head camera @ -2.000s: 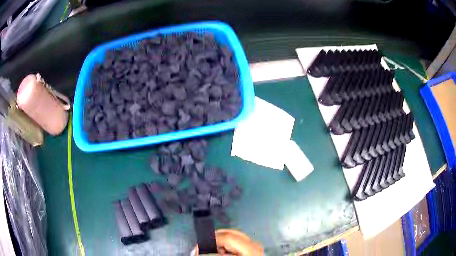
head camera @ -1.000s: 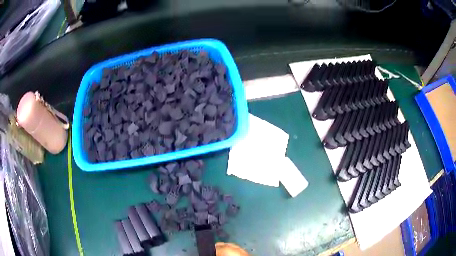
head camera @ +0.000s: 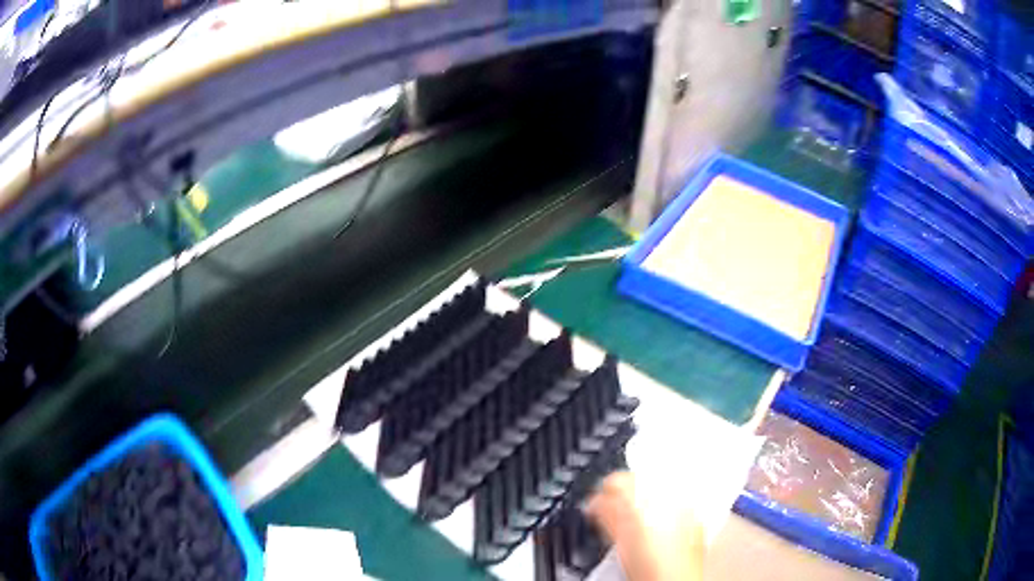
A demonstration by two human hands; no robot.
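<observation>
Long black moulded parts point(head camera: 454, 386) lie in several slanted rows on a white board point(head camera: 692, 454) in the lower middle of the view. My right hand point(head camera: 641, 528), blurred, is at the near right end of the rows, its fingers closed on a long black part point(head camera: 584, 533) beside the last row. The fingertips are partly lost in blur against the dark parts. My left hand is not in view.
A blue basket point(head camera: 232, 499) of small black pieces point(head camera: 136, 522) is cut off at lower left, with white paper point(head camera: 312, 554) beside it. A shallow blue tray point(head camera: 714, 323) stands beyond the board. Blue crates point(head camera: 941, 261) are stacked at right. A dark conveyor point(head camera: 454, 216) runs behind.
The view has swung right and up, bringing the board to the middle and the basket to the lower left. My right hand has moved from the loose pieces to the rows.
</observation>
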